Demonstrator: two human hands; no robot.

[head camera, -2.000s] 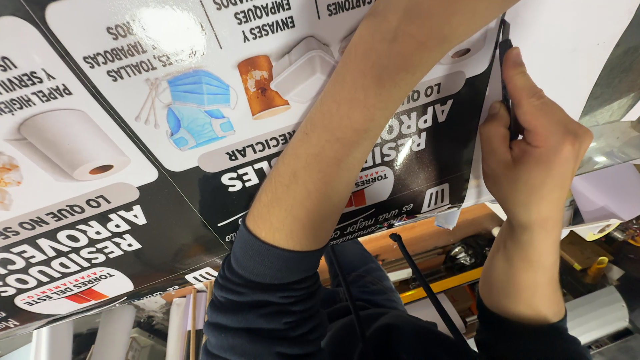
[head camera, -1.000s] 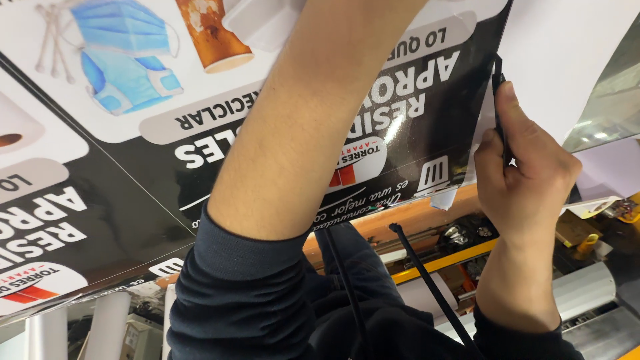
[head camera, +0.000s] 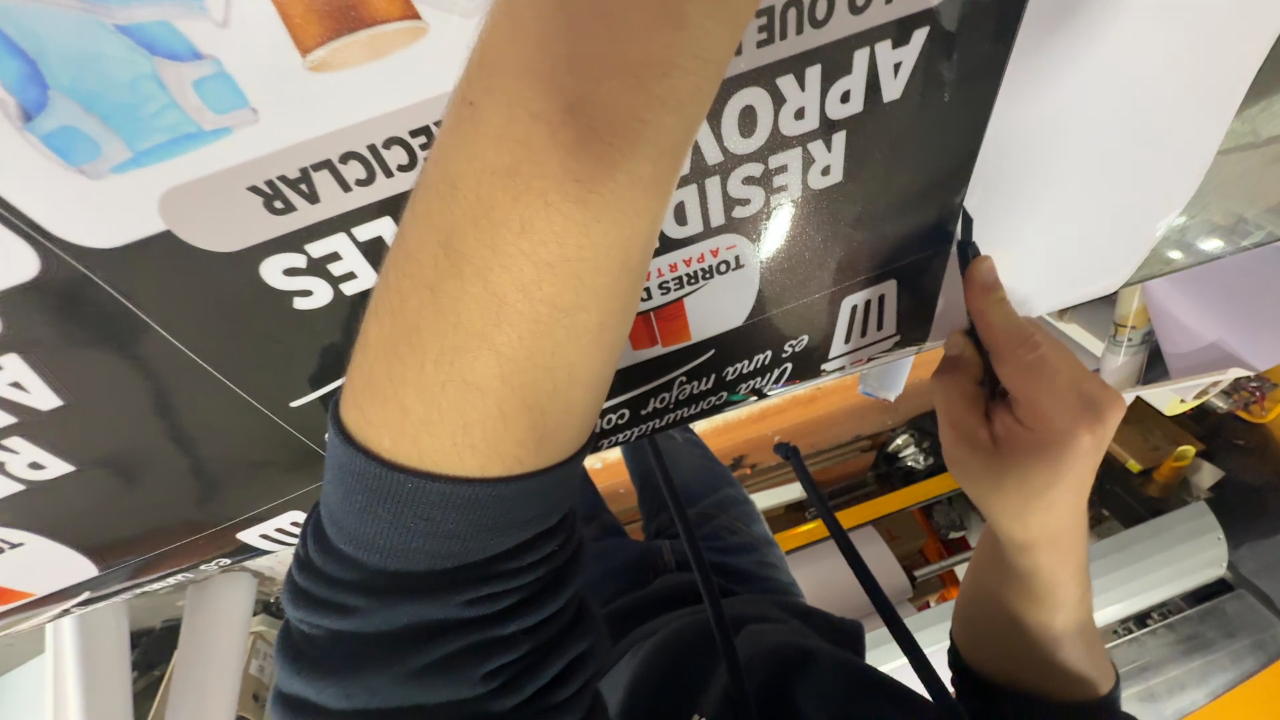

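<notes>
A large glossy printed vinyl sheet (head camera: 890, 140) with black, grey and white panels and waste pictures spreads over the work surface. My right hand (head camera: 1020, 390) grips a slim black cutting knife (head camera: 967, 245), its tip on the line between the dark print and the white sheet (head camera: 1090, 130) at the right. Below the print's corner a small pale offcut (head camera: 884, 378) hangs from the edge. My left forearm crosses the print toward the top of the view; the left hand lies outside the frame.
Past the surface's front edge are a yellow rail (head camera: 870, 512), a grey roll (head camera: 1160, 560) and assorted tools and parts. White rolls (head camera: 212, 640) stand at the lower left. Two black cords hang from my dark top.
My right hand with the knife has moved down along the edge of the dark print, toward the near corner. The view has shifted closer to the print's right part.
</notes>
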